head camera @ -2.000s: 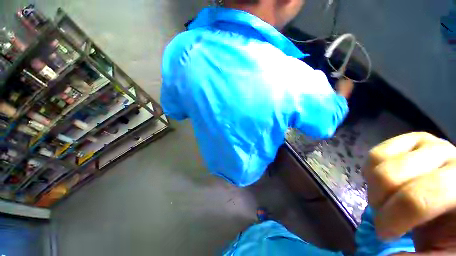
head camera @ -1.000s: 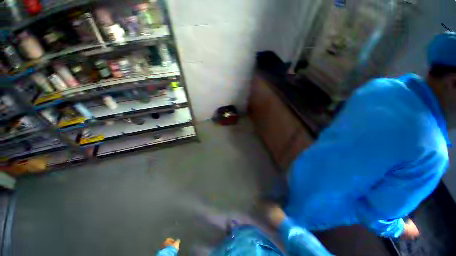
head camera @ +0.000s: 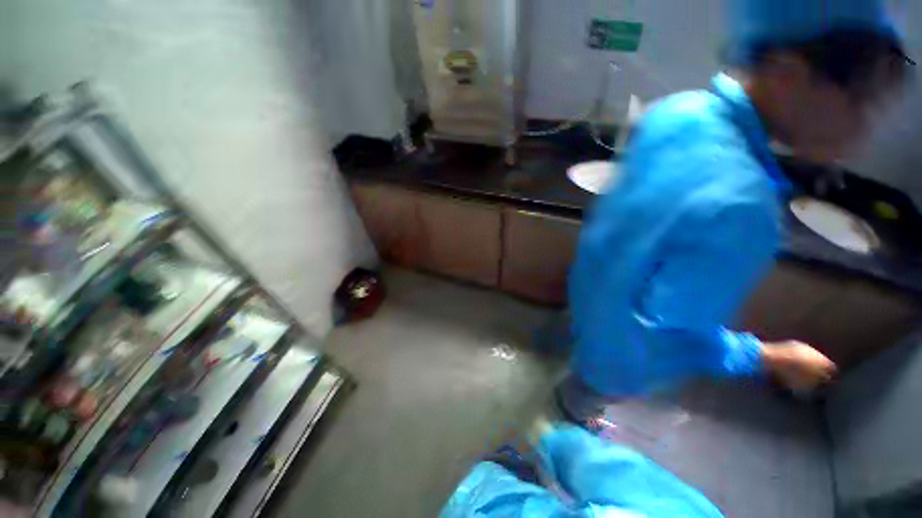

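My right hand (head camera: 542, 431) is small and blurred at the end of a blue sleeve, low in the view; whether it holds anything cannot be told. My left hand is not in view. A blurred metal rack (head camera: 227, 369) crowded with bottles and mugs stands at the left, tilted in the picture. A stainless steel water dispenser (head camera: 483, 91) with an oval yellowish plate stands at the back, above the black counter.
A person (head camera: 677, 233) in blue jacket and cap stands close at right, one hand hanging low. White basins (head camera: 835, 224) sit in the black counter (head camera: 475, 178) along the wall. A dark red round object (head camera: 361, 294) lies on the floor by the corner. A green sign hangs above.
The view has swung, bringing the dispenser and basins into sight. The other person now appears further left and more upright. My left hand has left the picture.
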